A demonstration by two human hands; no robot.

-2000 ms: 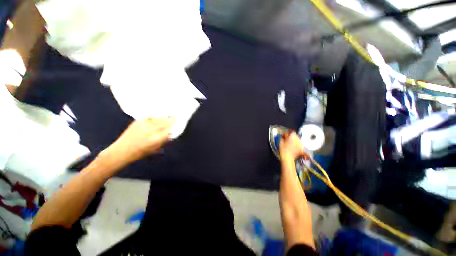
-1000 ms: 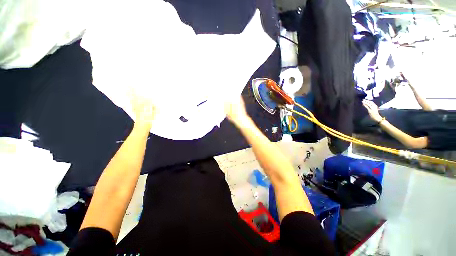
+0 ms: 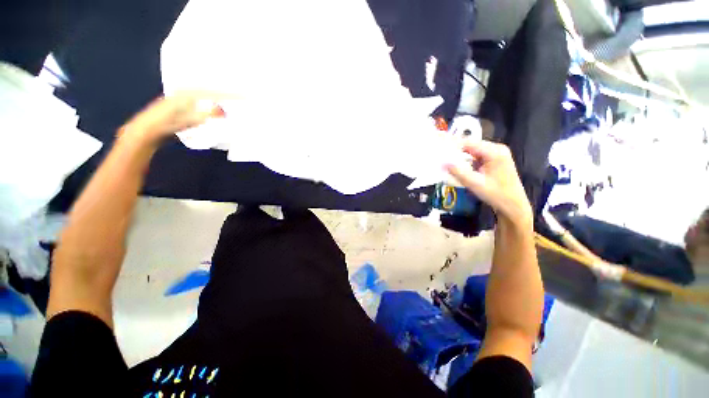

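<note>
A large white cloth piece (image 3: pixel 295 85), overexposed, lies over the black table cover (image 3: pixel 101 47). My left hand (image 3: pixel 175 115) is at its left edge, blurred; whether the fingers grip it is unclear. My right hand (image 3: pixel 488 175) is at its right corner, with the cloth between thumb and fingers. The cloth's lower edge is uneven and reaches close to the table's front edge. A bit of the iron's orange handle (image 3: pixel 441 123) shows beside the cloth; the rest of the iron is hidden.
A white heap of cloth (image 3: pixel 39 140) lies at the left. A white roll (image 3: pixel 466 128) stands behind my right hand. A yellow cord (image 3: pixel 575 249) runs to the lower right. Blue baskets (image 3: pixel 420 322) are on the floor. Black cloth (image 3: pixel 525 70) hangs at the right.
The white cloth has shifted, and its right part now covers most of the iron. Both hands have moved outward, my right hand to the cloth's right corner. The view has also shifted.
</note>
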